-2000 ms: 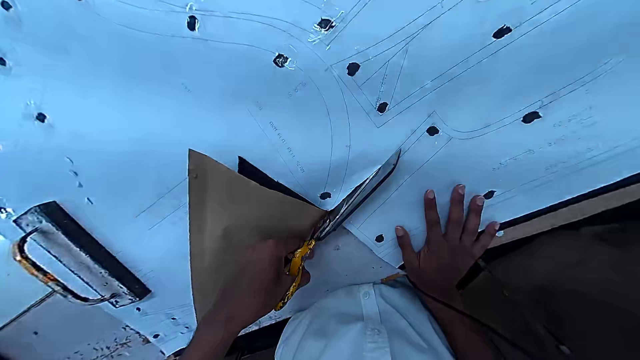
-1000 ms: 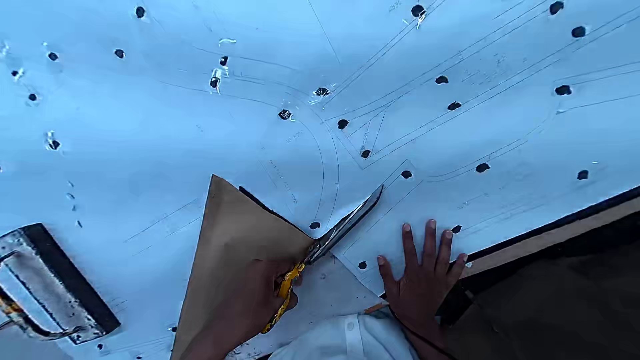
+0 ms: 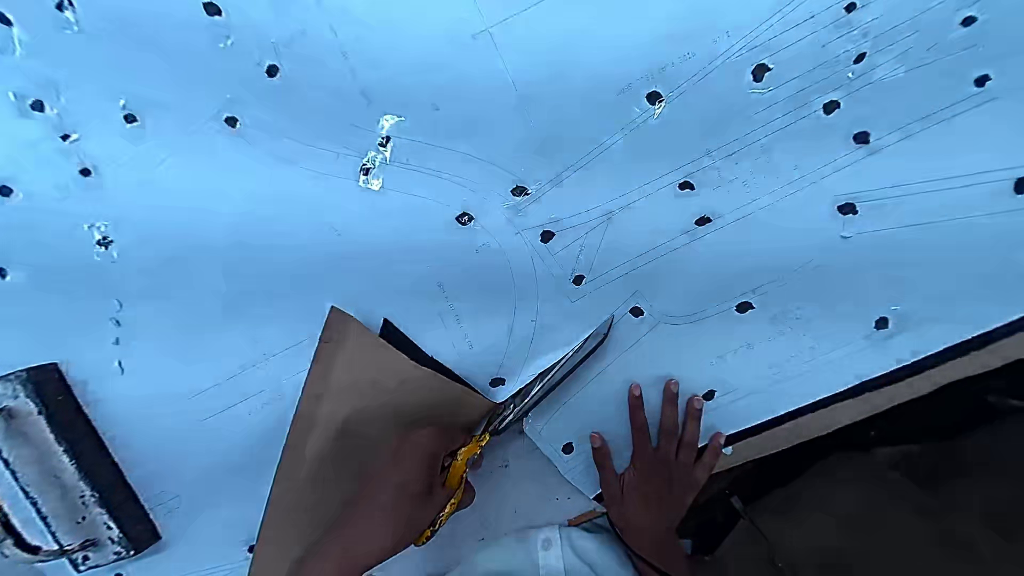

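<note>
A large white pattern sheet [image 3: 384, 248] with drawn lines and black-edged holes lies over dark and brown layers. The hand at the lower left, my left hand [image 3: 416, 488], grips large shears [image 3: 556, 376] by their yellow handles. The blades slant up to the right in a cut in the sheet, near a hole. Beside that hand a brown paper flap [image 3: 344, 400] is folded back, a dark layer at its edge. My right hand [image 3: 656, 480] presses flat on the sheet right of the blades, fingers spread, holding nothing.
At the lower left a worn metal weight with a handle [image 3: 72, 472] rests on the sheet. The layered edge [image 3: 864, 400] of the stack runs diagonally at the right, beside a dark area. A small orange-brown object [image 3: 586, 518] lies near my right wrist.
The view has shifted, with more of the sheet's far part in sight. My right hand stays flat on the sheet and the shears stay in the cut.
</note>
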